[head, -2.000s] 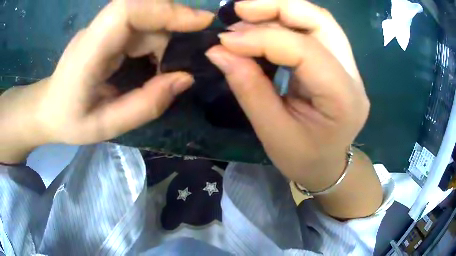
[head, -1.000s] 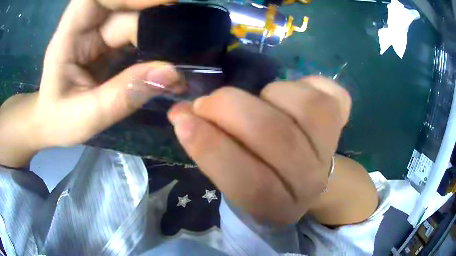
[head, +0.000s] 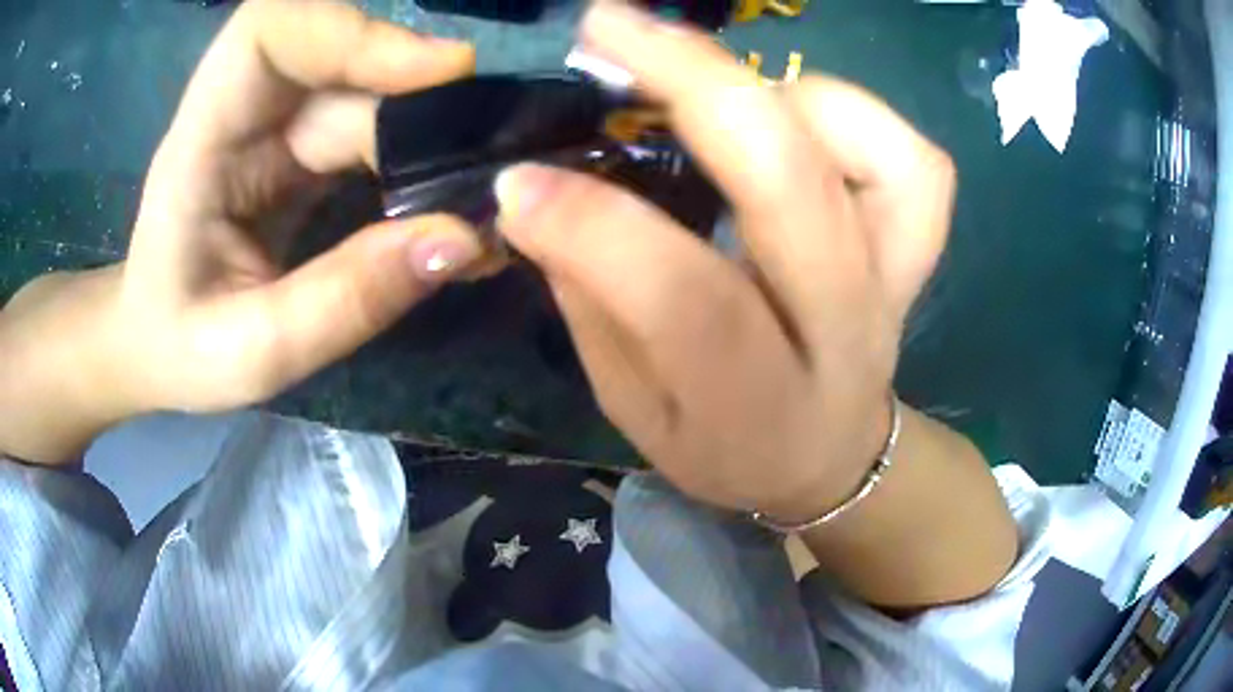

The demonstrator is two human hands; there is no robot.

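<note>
A black glossy display module point(head: 473, 125) is held up above the bench in front of me. Its orange flex cable point(head: 636, 126) shows at its right side, partly behind my fingers. My left hand point(head: 291, 223) grips the module's left end between thumb and fingers. My right hand point(head: 757, 257) is at its right part, thumb against the lower front edge and a finger near the upper edge, slightly blurred. A shiny line runs along the module's lower edge; I cannot tell whether it is film.
The dark green worktop point(head: 1028, 318) lies beneath my hands. A white crumpled piece point(head: 1048, 75) lies at the upper right. Dark pieces with orange tails point(head: 767, 10) show at the top edge. A clear tray point(head: 1190, 203) and a white-blue rail point(head: 1197, 365) stand at the right.
The module has come down slightly and tilted. My right hand has moved up from below the module to its right part. The clear film seen by my left thumb no longer shows clearly.
</note>
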